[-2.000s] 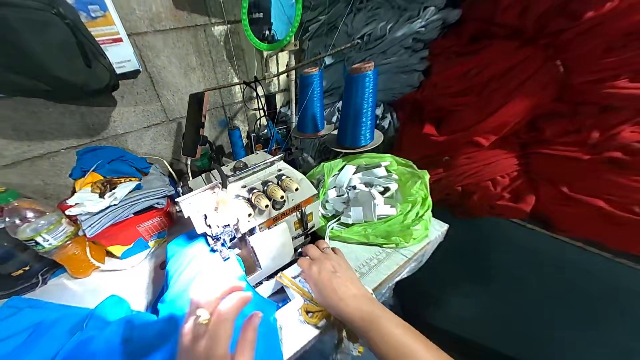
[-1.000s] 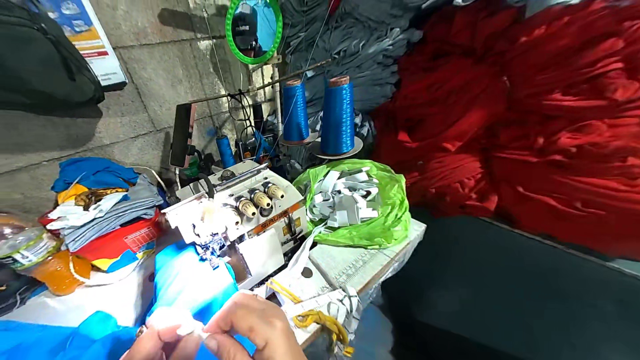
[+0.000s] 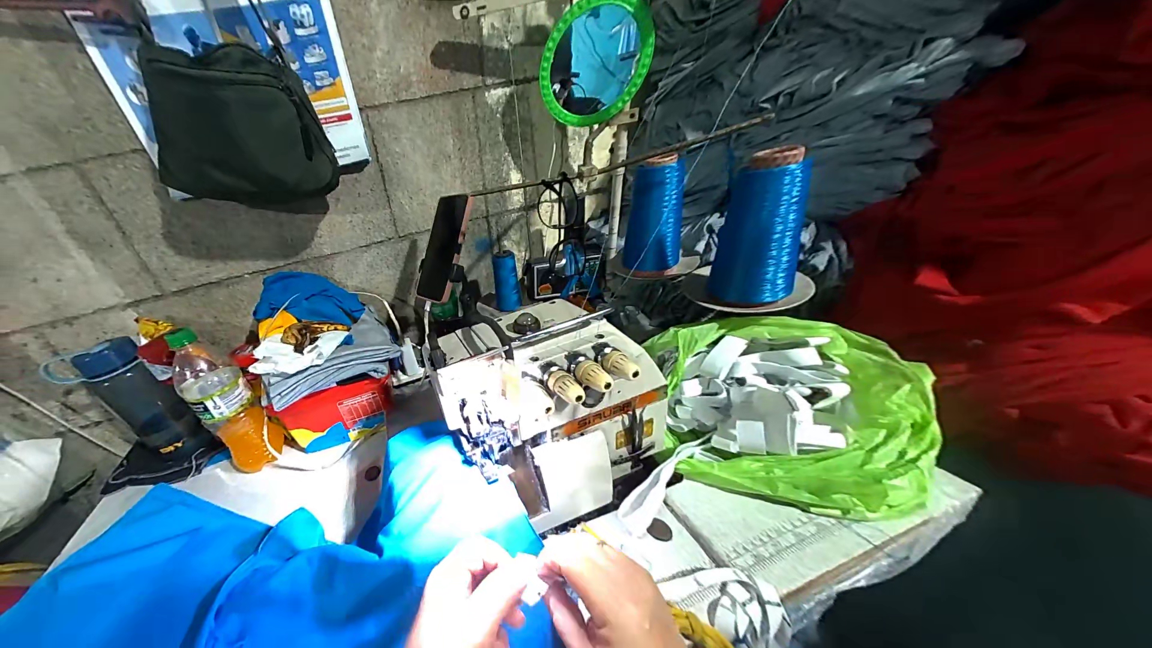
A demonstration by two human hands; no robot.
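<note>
My left hand (image 3: 470,594) and my right hand (image 3: 607,589) meet at the bottom middle, their fingertips pinching a small white piece (image 3: 533,576), partly hidden by the fingers and by glare. Just beyond them stands a white overlock sewing machine (image 3: 576,396) with its lamp lit. Blue fabric (image 3: 315,576) spreads under its needle area and across the left of the table. A white strip (image 3: 650,495) trails from a green plastic bag (image 3: 886,441) full of white elastic-like pieces (image 3: 765,396), right of the machine.
Two large blue thread cones (image 3: 760,229) stand behind the machine, near a mounted phone (image 3: 445,247). At left are a bottle of orange drink (image 3: 243,427), a dark water bottle (image 3: 144,396) and a red container (image 3: 333,409) heaped with cloth. Red fabric (image 3: 1035,315) is piled at right.
My right hand has moved from beside the machine's right side to meet my left hand. Both now hold a small white piece. The view has swung left.
</note>
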